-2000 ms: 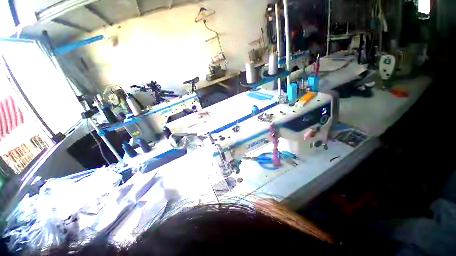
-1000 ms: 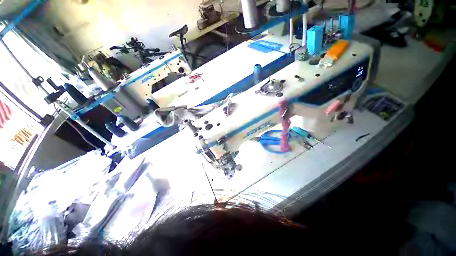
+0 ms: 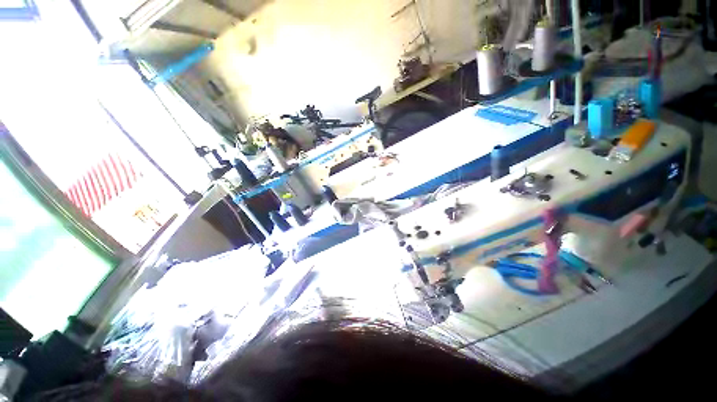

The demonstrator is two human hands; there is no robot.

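Note:
The white sewing machine stands at the right of the view, with a dark panel at its right end. Its needle area is at the lower left end of the head. A pink cloth strip hangs around the arm. Blue-handled scissors lie under the arm. White fabric pieces lie heaped at the left and look overexposed. Dark hair covers the bottom middle of the picture. Neither of my hands is in view.
An orange block and blue holders are on the machine top. Thread cones stand behind it. Another machine and dark cones are further back. A bright window is at the left.
The view has swung left, so the machine and fabric sit further right and more of the window shows. No object has visibly moved on the table.

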